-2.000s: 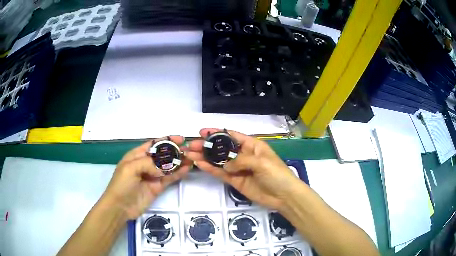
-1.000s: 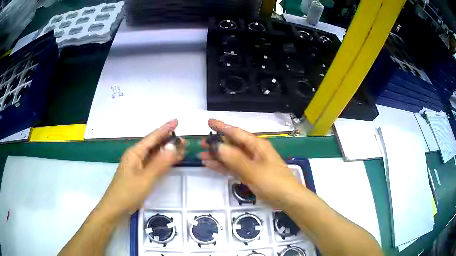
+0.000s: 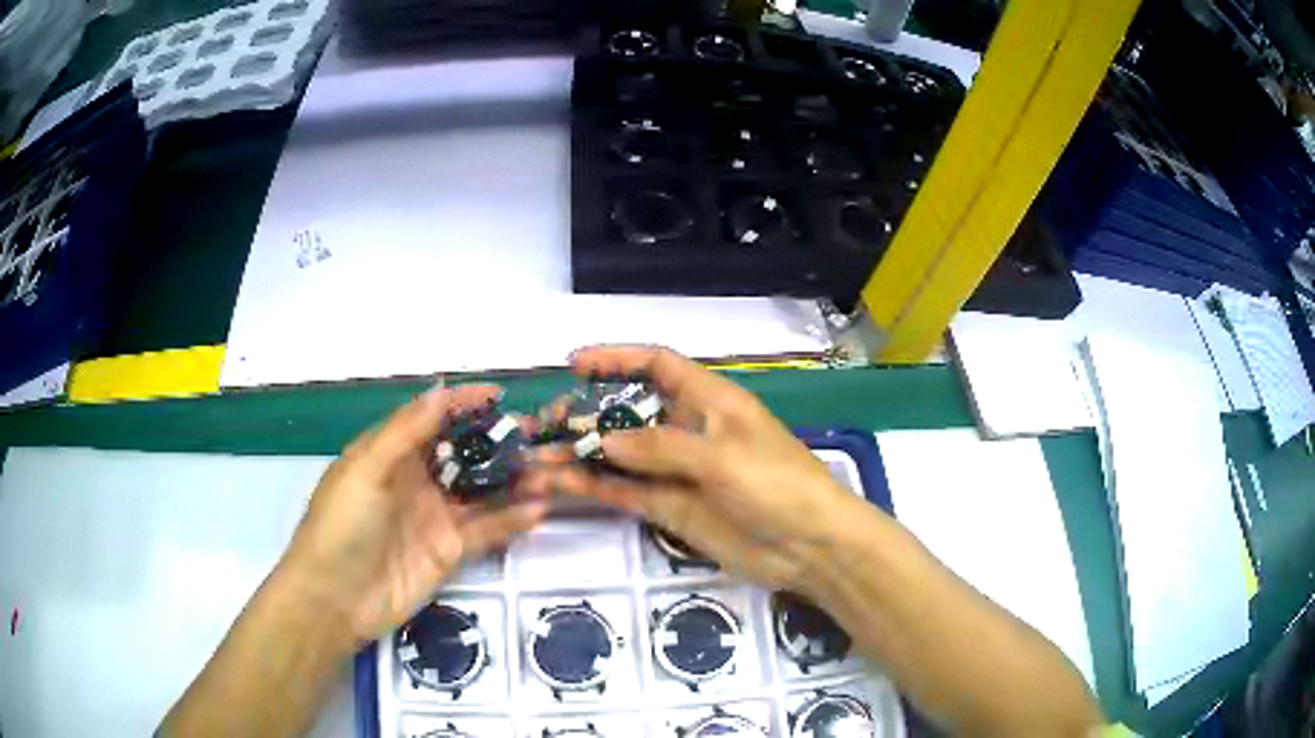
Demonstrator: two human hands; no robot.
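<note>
My left hand (image 3: 382, 519) holds a round smartwatch body (image 3: 480, 450) by its rim, back side with pale strips and a small round centre facing me. My right hand (image 3: 707, 454) holds a second smartwatch body (image 3: 623, 417), also showing its back with white strips; fingers cover part of it. The two watches are side by side, apart, above the far edge of the blue-rimmed compartment tray (image 3: 368, 702). In that tray, several watch bodies lie in white pockets, dark faces up with small white tabs. My right hand and forearm hide part of the tray.
A black foam tray (image 3: 692, 274) with round watch parts lies beyond on a white sheet (image 3: 418, 202). A slanted yellow post (image 3: 995, 180) stands at right. Stacked blue trays (image 3: 1154, 216) and papers (image 3: 1168, 519) are at right. A white blister tray (image 3: 217, 61) is at far left.
Two seconds ago the watches showed lit faces; one second ago they were edge-on. Now their backs show. Both hands keep hold of them, and the view has shifted slightly.
</note>
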